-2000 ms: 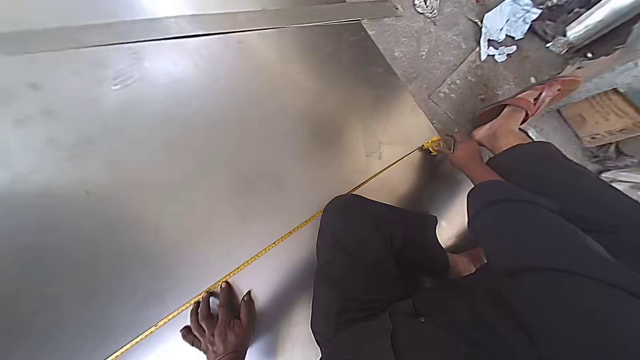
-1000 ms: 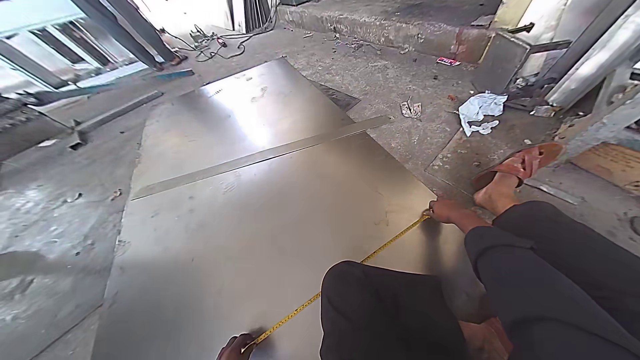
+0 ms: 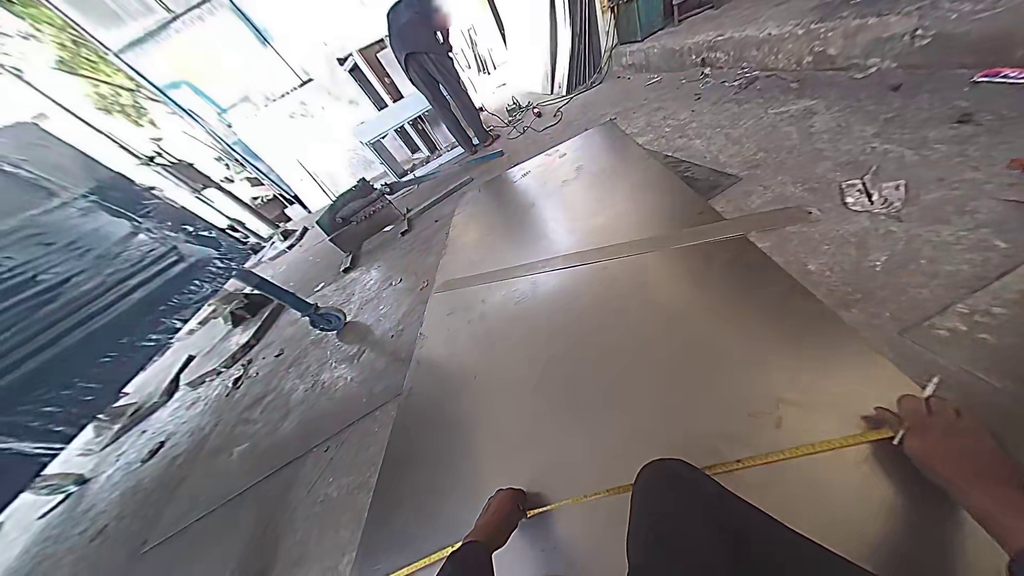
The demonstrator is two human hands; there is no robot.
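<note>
A large sheet of bare metal lies on the floor before me. A yellow tape measure blade runs across it, passing behind my raised knee. My left hand is on the blade, its fingers bent over it near the lower middle of the view; whether they grip it is hard to see. At the sheet's right edge, my right hand holds the other part of the blade, with a thin white stick between its fingers. The tape's case does not show. A long flat metal strip lies across the sheet farther off.
A person stands at the back beside a white metal frame. Cables lie on the floor near them. To the left are a caster wheel and dark sheeting. Crumpled paper lies right of the sheet; a concrete step is behind.
The view has swung up and left, bringing the standing person fully into view. Both hands remain at the tape, which still crosses the sheet.
</note>
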